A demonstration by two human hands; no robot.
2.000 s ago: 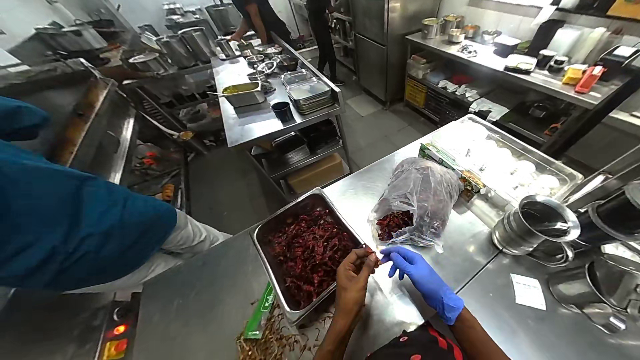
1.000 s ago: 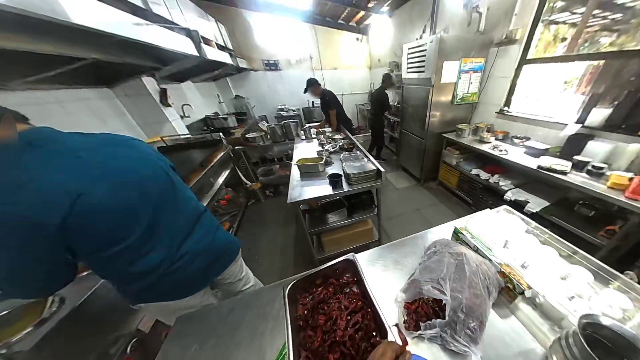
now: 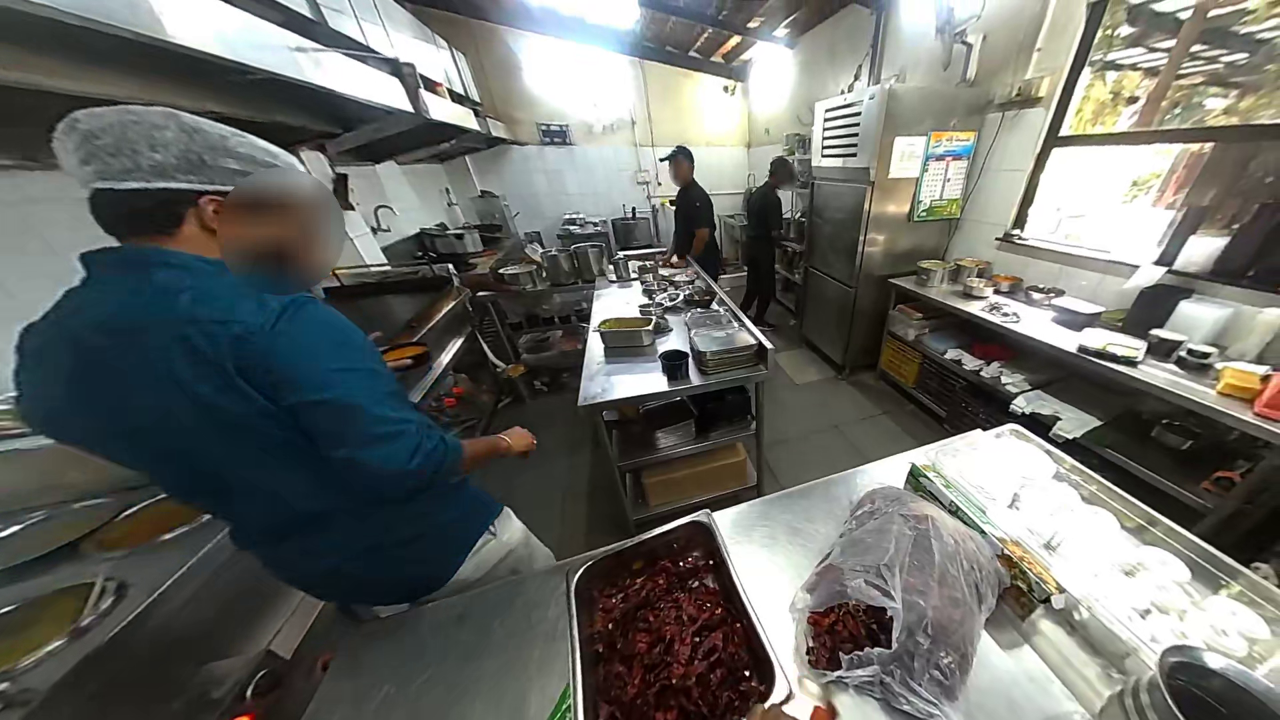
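Dried red chillies (image 3: 670,640) fill a deep rectangular steel pan (image 3: 742,598) on the steel counter. A clear plastic bag (image 3: 925,590) lies just right of the pan, its mouth showing more dried red chillies (image 3: 845,636). Of my left hand (image 3: 772,712), only a sliver of the fingers shows at the bottom edge, by the pan's right corner; its grip is hidden. Close beside it is a small reddish piece (image 3: 822,712), too cut off to name surely. My right hand is out of the picture.
A person in a blue shirt and hair net (image 3: 250,400) stands close at left, by the cooking range. A clear tray of white items (image 3: 1100,540) and a steel pot (image 3: 1200,690) are at right. Two people work beyond the middle steel table (image 3: 625,385).
The view has tilted up strongly, taking my gloved right hand out of frame. The person in blue, bent over a second ago, now stands more upright, with a forearm out over the aisle.
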